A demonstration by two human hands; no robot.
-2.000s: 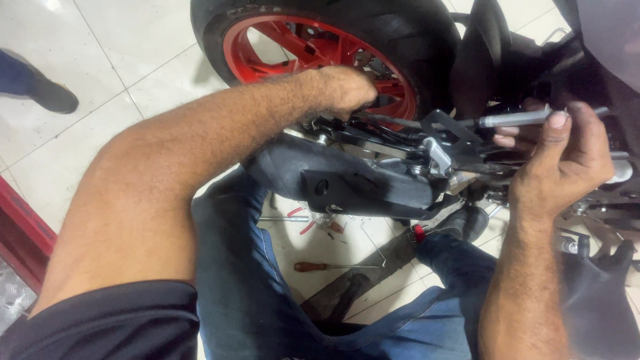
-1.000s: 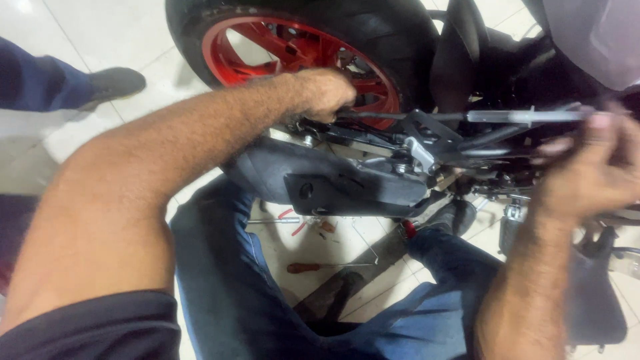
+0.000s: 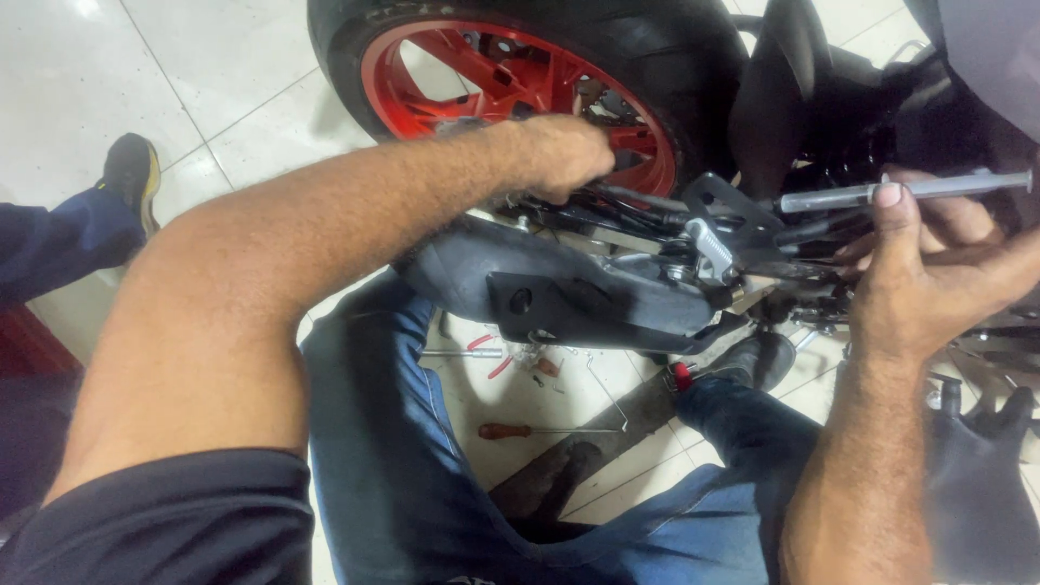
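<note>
My right hand [image 3: 926, 252] holds a clear plastic syringe [image 3: 837, 197], thumb on top of its barrel and fingers behind, with the plunger pointing right. Its tip end lies by a black bracket [image 3: 719, 211] on the motorcycle. My left hand [image 3: 569, 154] is curled at the lower edge of the red rear wheel [image 3: 504, 89], beside the swingarm area; its fingertips are hidden, so what it touches cannot be told. Below it runs the dark exhaust silencer [image 3: 552, 292]. A grey metal footpeg [image 3: 711, 250] stands out between my hands.
On the tiled floor between my legs lie a screwdriver with a brown handle [image 3: 504, 431], red-handled pliers [image 3: 500, 367], a bent metal rod [image 3: 609, 390] and small parts. A dark beam [image 3: 601, 443] crosses there. Another person's shoe [image 3: 130, 175] is at the left.
The syringe plunger sticks out farther past my right hand's thumb than two seconds ago. My left hand stays by the wheel. Another person's leg at the left shows differently.
</note>
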